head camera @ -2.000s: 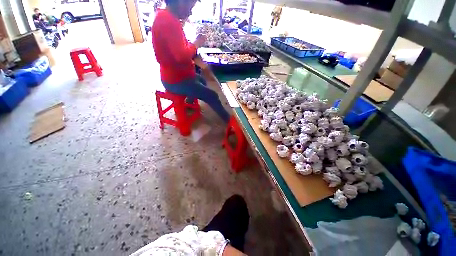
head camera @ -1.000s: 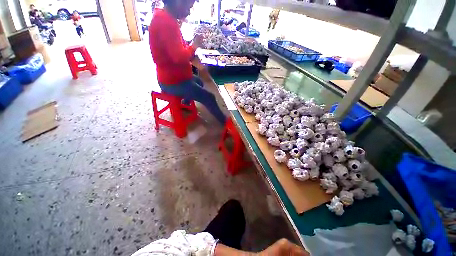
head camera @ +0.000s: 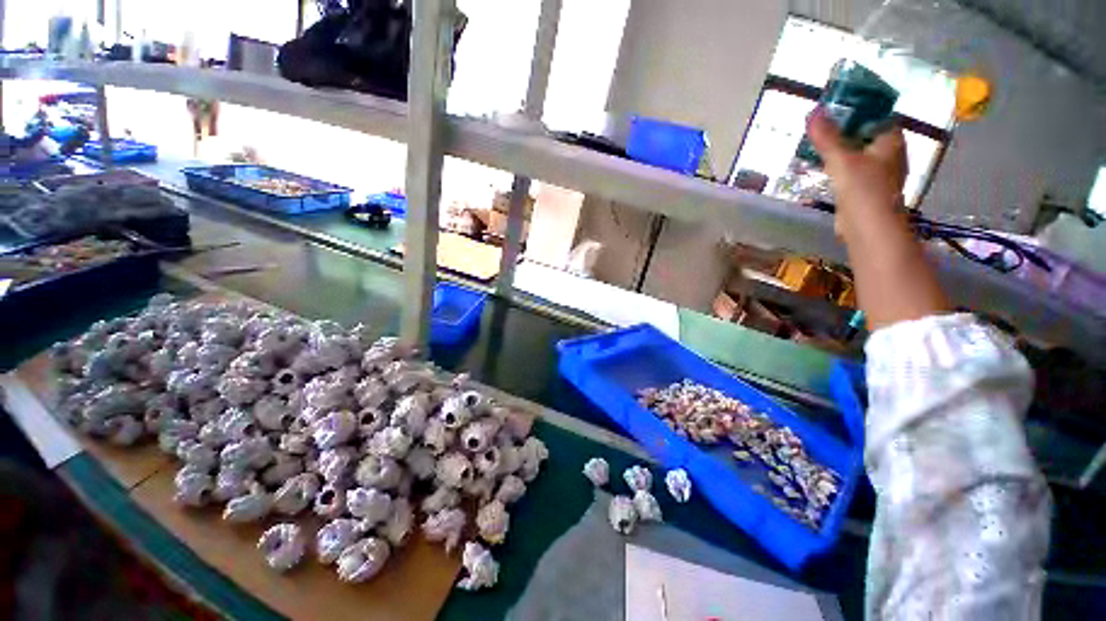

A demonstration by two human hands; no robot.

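My right hand (head camera: pixel 864 155) is raised at the upper right, at the level of the shelf, closed around a dark green object (head camera: pixel 859 100), likely a green-capped container. Its lower part is unclear. White-grey knobbly figurine pieces (head camera: pixel 291 419) with dark openings lie heaped on cardboard at left. Several more pieces (head camera: pixel 637 491) lie apart on the bench. A white paper sheet (head camera: pixel 740 594) is at the bottom edge, with a thin pale stick (head camera: pixel 662 598) and a cut-off red spot on it. My left hand is out of the picture.
A blue tray (head camera: pixel 582 364) of small cream-brown parts stands right of the heap. A shelf (head camera: pixel 582 152) with an upright post (head camera: pixel 425 182) crosses above the bench. It bears a blue box (head camera: pixel 667 143) and a black bag (head camera: pixel 352 49). A smaller blue tray (head camera: pixel 455 313) sits behind the post.
The view has swung right and up from the floor and seated person to the bench and shelf. My right hand now shows, raised with the green object. The arm at the bottom is gone from view.
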